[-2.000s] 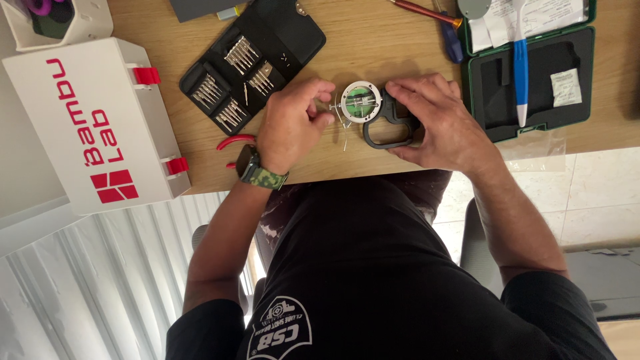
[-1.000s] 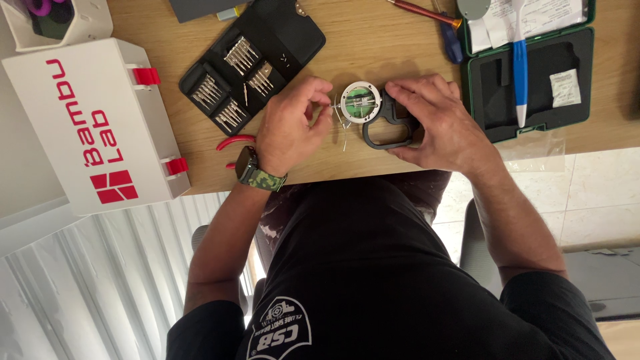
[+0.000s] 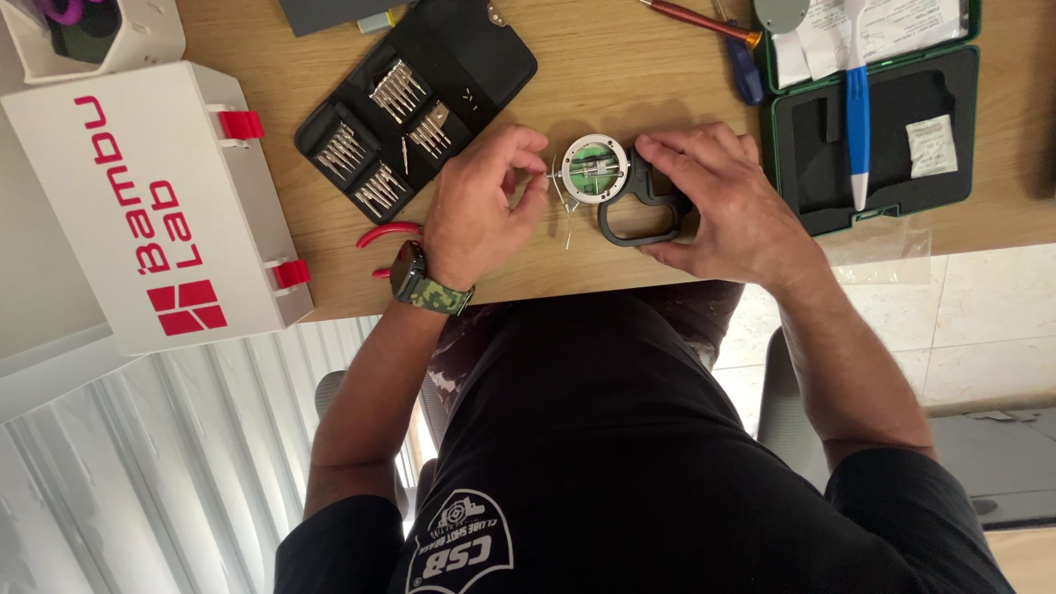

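Note:
An opened round gauge (image 3: 595, 168) with a pale metal rim and green interior lies on the wooden table, joined to a black looped handle (image 3: 639, 224). My right hand (image 3: 726, 202) grips that handle from the right, thumb low and fingers on top. At the gauge's left side, my left hand (image 3: 491, 206) has its thumb and index fingertips close together by a small metal stem; whether they pinch it cannot be made out. Thin metal arms (image 3: 568, 216) stick out between the left fingertips and the rim, pointing down toward the table edge.
A black case of driver bits (image 3: 396, 107) lies open at upper left, beside a white box with red latches (image 3: 198, 214). Red-handled pliers (image 3: 389, 233) are partly under my left wrist. On the right are a green case (image 3: 874, 140), a blue-and-white brush (image 3: 858, 124) and screwdrivers (image 3: 745, 70).
My left fingertips have shifted slightly at the gauge's left side. The right hand stays on the handle.

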